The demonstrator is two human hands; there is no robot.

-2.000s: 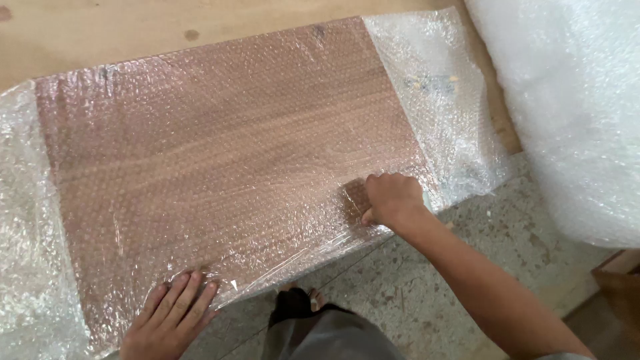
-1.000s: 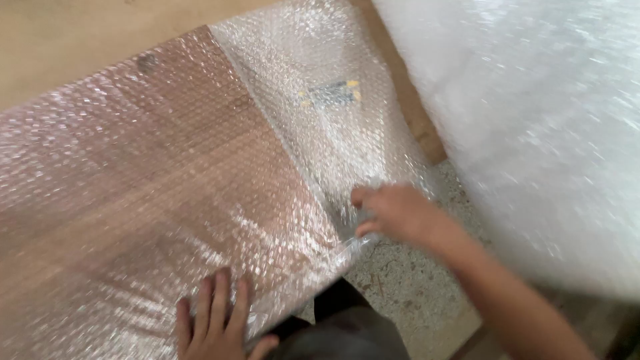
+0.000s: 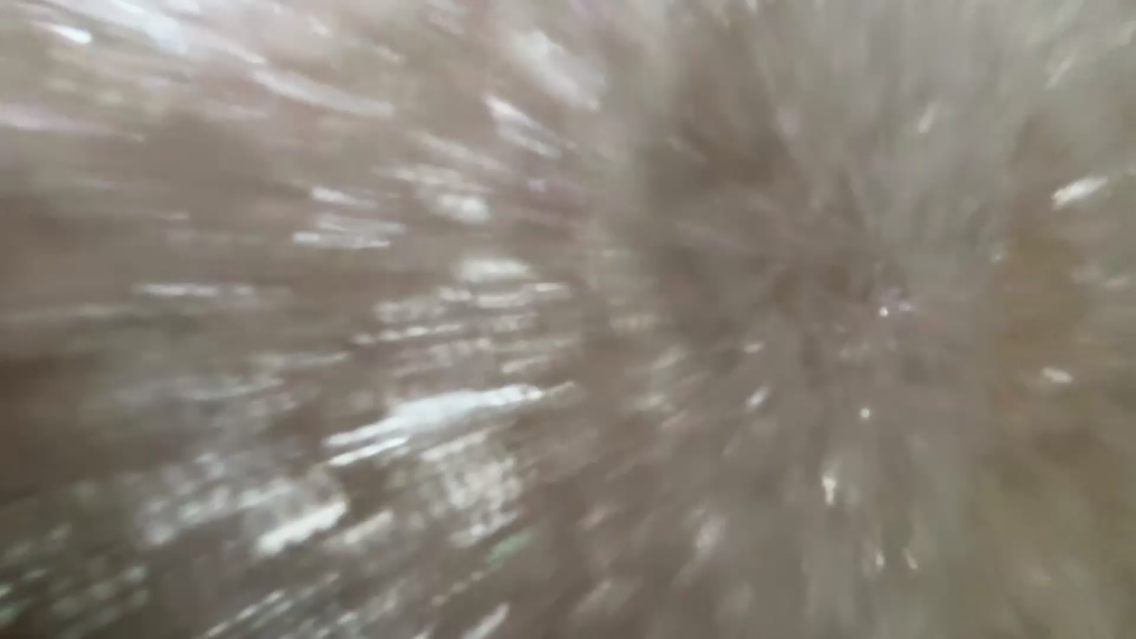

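Note:
Clear bubble wrap (image 3: 444,417), heavily blurred, fills the head view from very close. Bright streaks of reflected light run across it, thickest at the left and lower left. Brown tones show through the plastic, probably from the wooden panel. Neither my left hand nor my right hand can be made out, so what each one holds or touches is hidden.
Greyish and yellow-brown patches lie toward the right side, too smeared to identify. No edges or other objects can be told apart.
The view has swung in very close to the wrap. Both hands, seen on the wrapped panel a second ago, are out of sight.

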